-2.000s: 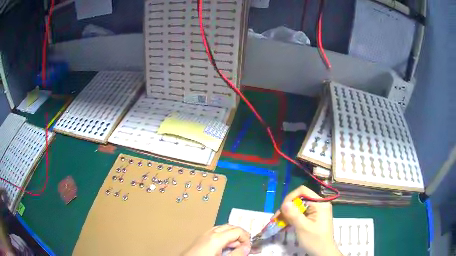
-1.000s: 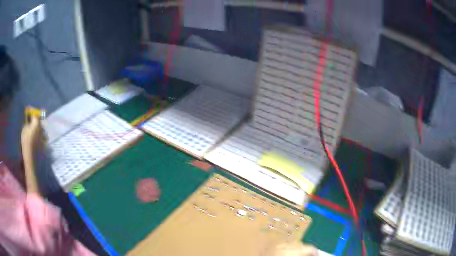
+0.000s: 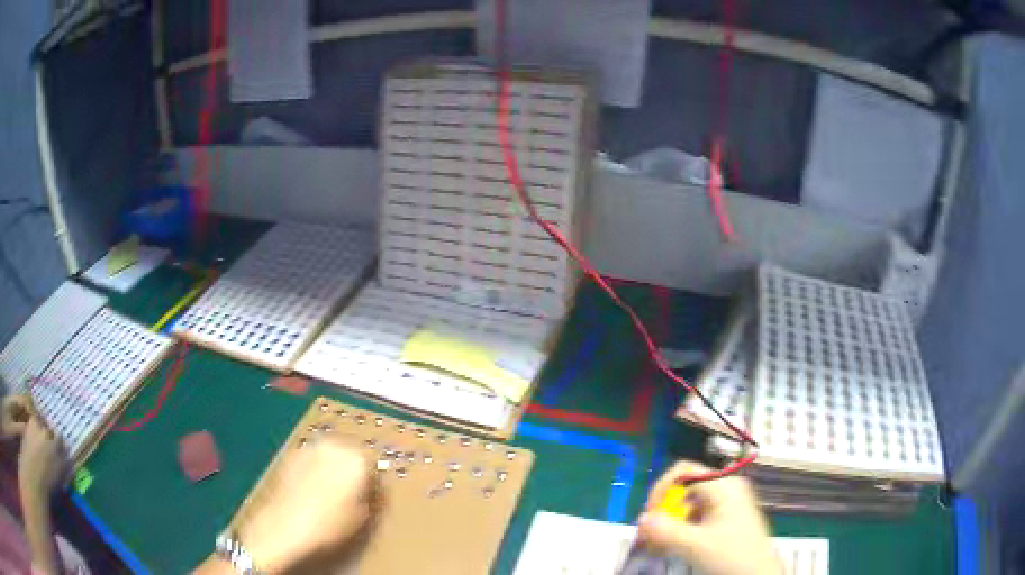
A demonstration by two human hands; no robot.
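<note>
My right hand [image 3: 714, 522] holds a yellow tool [image 3: 674, 502] with a red wire at its rear, over a white slotted tray [image 3: 562, 541] at the bottom edge. The tool's tip is blurred and not clear. My left hand [image 3: 320, 500], blurred and with a shiny band at the wrist, is over the left part of the brown board [image 3: 450, 539], beside the small shiny parts [image 3: 433, 455] on its far half. Its fingertips are not clear, so I cannot tell if it holds a part.
A tray stack [image 3: 843, 382] stands at right. A patterned tray [image 3: 483, 191] leans upright at back, above a flat one with a yellow slip [image 3: 461, 362]. More trays [image 3: 281, 294] lie left. A reddish-brown scrap [image 3: 200, 456] is on the mat. Another person's hand [image 3: 39, 455] shows at left.
The view swung left, then back right. My left hand has moved from beside the tool to the brown board. My right hand still holds the tool, as it did two seconds ago.
</note>
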